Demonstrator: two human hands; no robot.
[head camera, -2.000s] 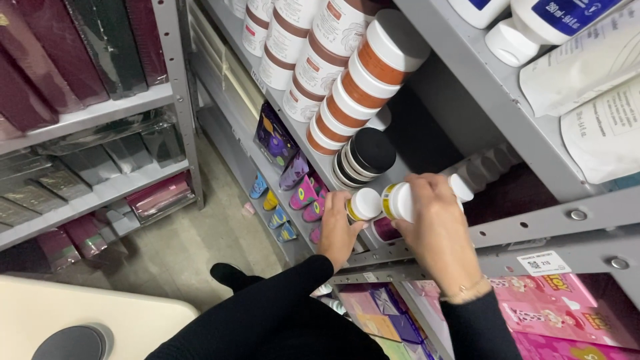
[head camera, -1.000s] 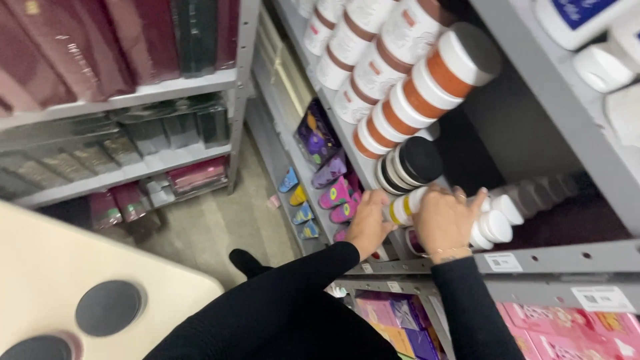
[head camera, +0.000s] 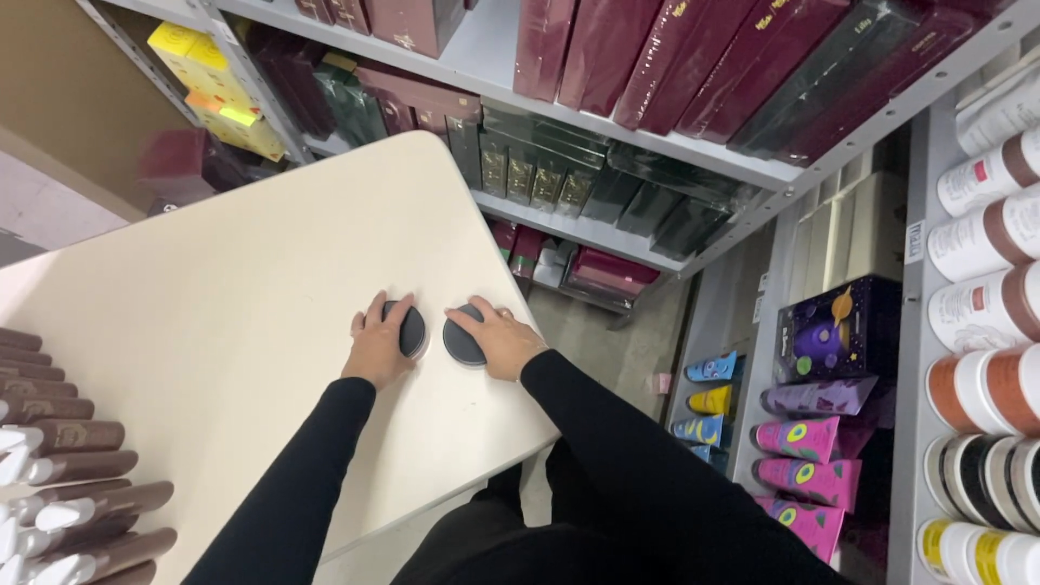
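Two round jars with dark lids stand on the cream tabletop (head camera: 268, 276), close to its right end. My left hand (head camera: 380, 343) grips the left jar (head camera: 413, 331), fingers over the lid's edge. Around the right jar (head camera: 463, 340) are the fingers of my right hand (head camera: 502, 340), thumb and fingertips on its lid. A small gap separates the jars. Their sides are mostly hidden by the lids and my hands.
Brown bottles with white pumps (head camera: 89, 463) crowd the table's lower left. Behind the table a grey metal shelf (head camera: 617, 122) holds maroon and dark green boxes. On the right shelving are pink tubes (head camera: 800, 439), orange-banded jars (head camera: 979, 390) and yellow-banded jars (head camera: 963, 552).
The view has swung left from the shelf to the table. My hands have left the yellow-and-white jars at the shelf and are now on two dark-lidded jars on the table.
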